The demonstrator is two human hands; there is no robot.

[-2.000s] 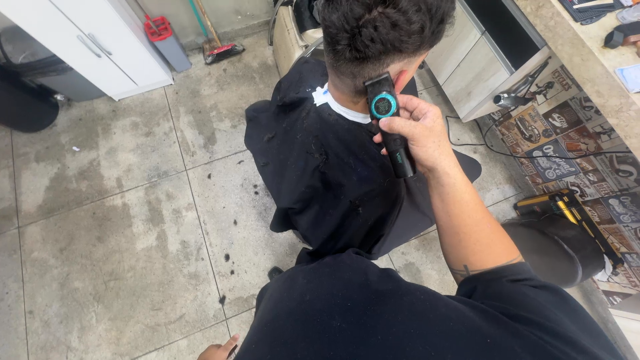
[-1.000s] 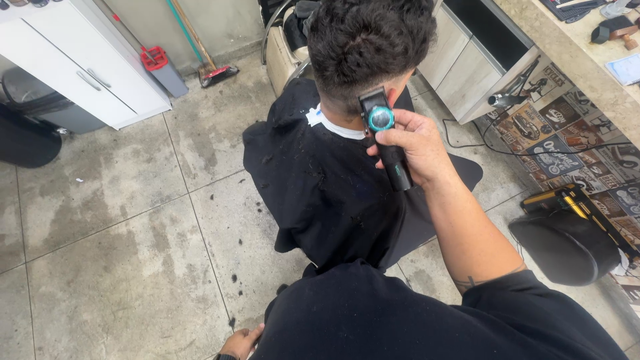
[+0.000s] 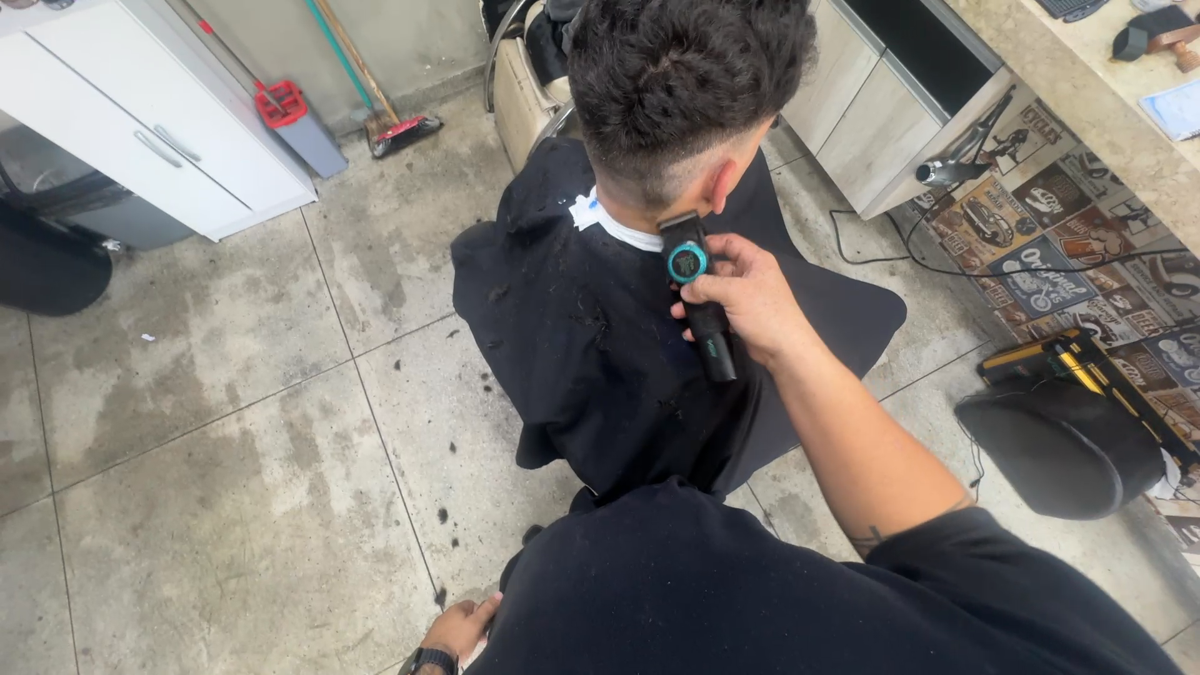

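Note:
My right hand (image 3: 741, 295) is closed around a black hair clipper (image 3: 710, 342) with a turquoise ring. The clipper's blade is at the lower back of a seated person's head (image 3: 689, 80), just below and behind the ear. Short hair covers the sides, longer dark curls the top. A white neck strip (image 3: 623, 228) circles the neck above a black barber cape (image 3: 600, 347) strewn with hair clippings. Low at the frame's bottom, my left hand (image 3: 459, 626), with a watch at the wrist, rests by my dark shirt; its fingers are partly hidden.
A white cabinet (image 3: 141, 122), a dustpan (image 3: 305, 127) and a broom (image 3: 398, 134) stand at the upper left. On the right are a stone counter (image 3: 1078, 103), a hair dryer (image 3: 952, 172) with a cord, and a black stool seat (image 3: 1059, 448). Hair clippings dot the tiled floor (image 3: 216, 412).
The clipper in my right hand has moved from beside the ear down to the nape edge. More of my left hand and its watch shows than two seconds ago.

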